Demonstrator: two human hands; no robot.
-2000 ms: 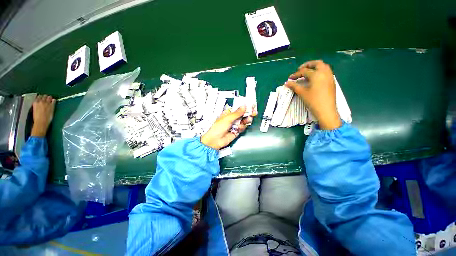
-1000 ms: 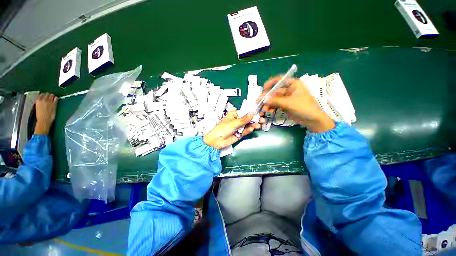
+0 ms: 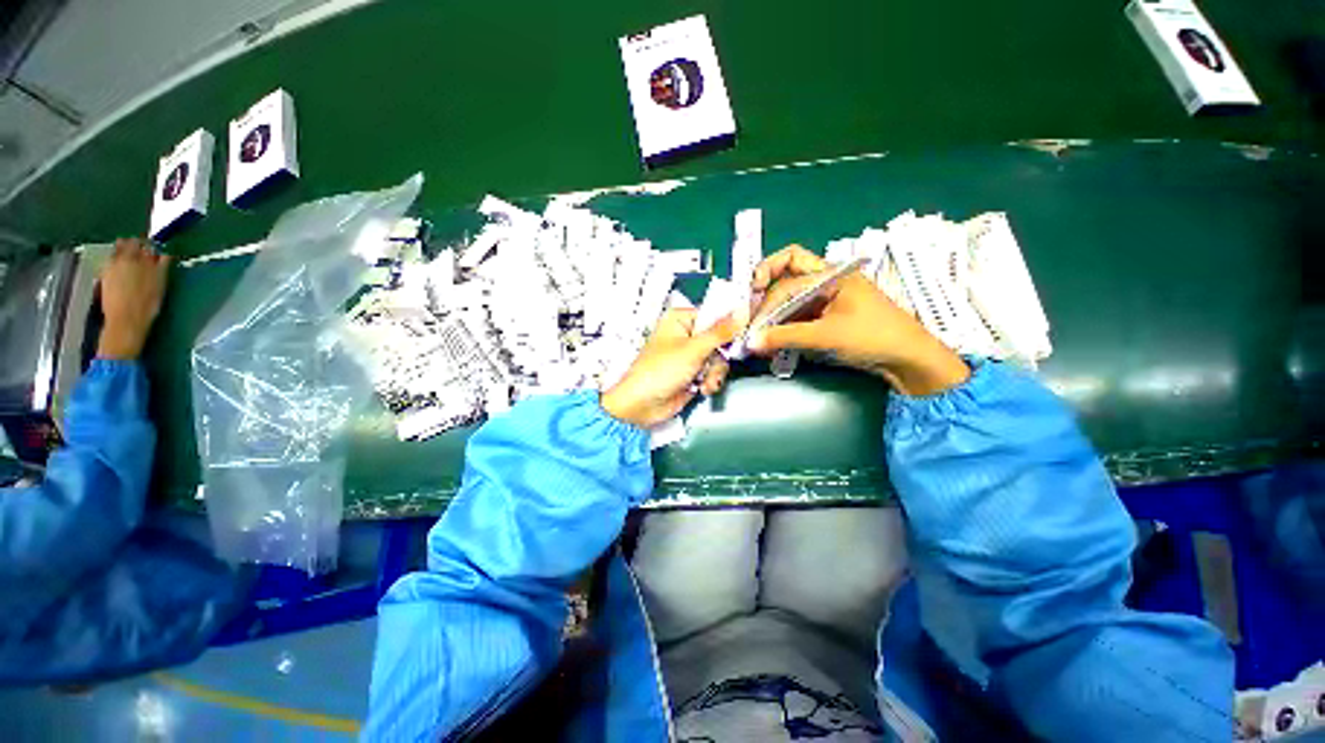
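My left hand (image 3: 664, 366) and my right hand (image 3: 850, 322) meet in front of me, both bare. A narrow white folded leaflet (image 3: 808, 295) slants between them, its upper end in my right fingers and its lower end at my left fingertips. A messy heap of printed leaflets (image 3: 538, 298) lies left of my hands. A fanned leaflet stack (image 3: 966, 283) lies right, partly behind my right hand. An upright white strip (image 3: 747, 247) shows just beyond my fingers. The fingers hide part of the held leaflet.
A crumpled clear poly bag (image 3: 276, 392) lies left of the heap. White watch boxes (image 3: 679, 90) stand spaced along the far green strip, one at far right (image 3: 1194, 55). A neighbour's hand (image 3: 132, 298) and blue sleeve are at far left.
My right hand has come from the stack to my left hand with a leaflet, which now lies lower and flatter. The boxes have shifted left, and one has appeared at far right.
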